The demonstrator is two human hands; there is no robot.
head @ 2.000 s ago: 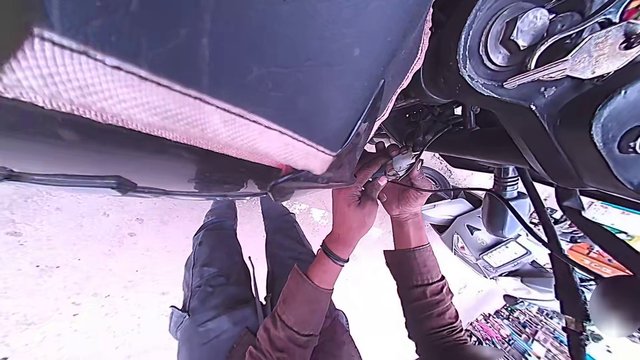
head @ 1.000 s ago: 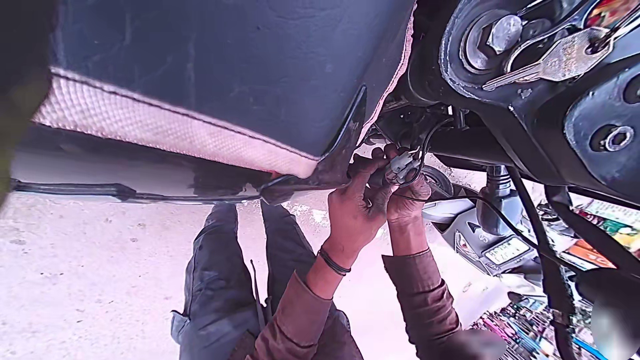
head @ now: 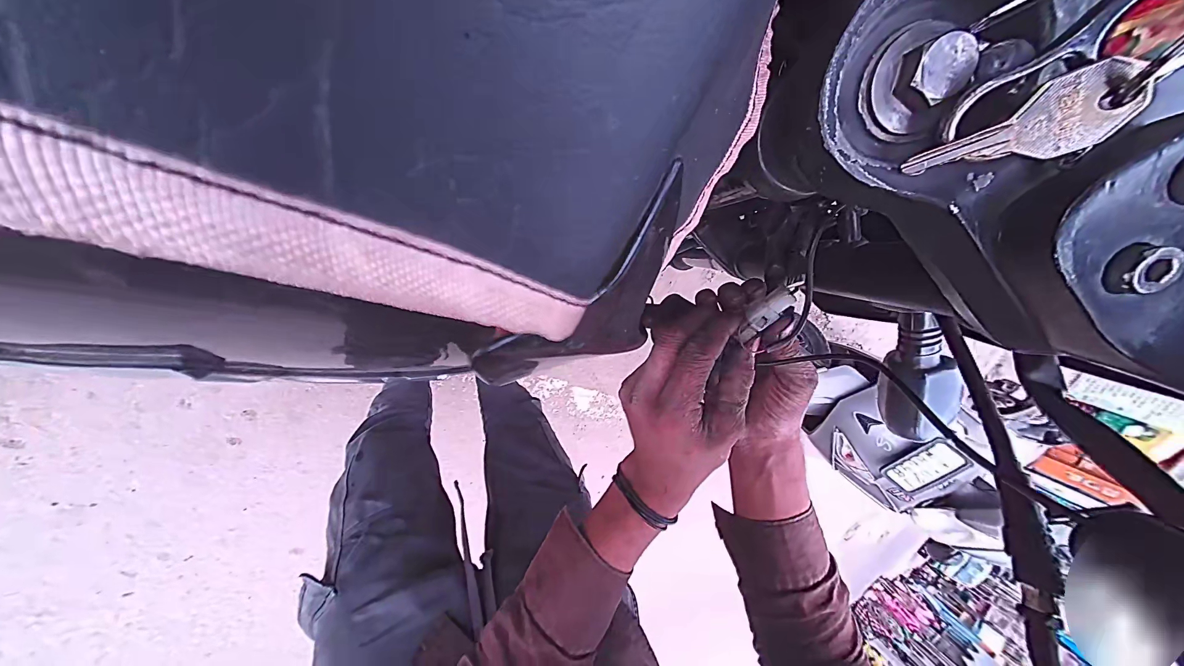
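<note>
In the head view both my hands meet below the motorcycle's black frame. My left hand (head: 689, 370), with a dark band at its wrist, has its fingers curled against a pale wiring connector (head: 766, 314). My right hand (head: 782, 388) is just behind and to the right, its fingers partly hidden, closed around the connector's wires. A thin black cable (head: 888, 370) runs from the hands to the right. Above my left hand is the corner of the dark seat (head: 416, 139) with its pale stitched edge.
A key (head: 1045, 125) lies by the large bolt (head: 948, 67) at the upper right. Black straps or cables (head: 1004, 462) hang at the right. Beyond stand another vehicle's grey bodywork (head: 860, 435) and many small colourful items (head: 943, 601) on the ground.
</note>
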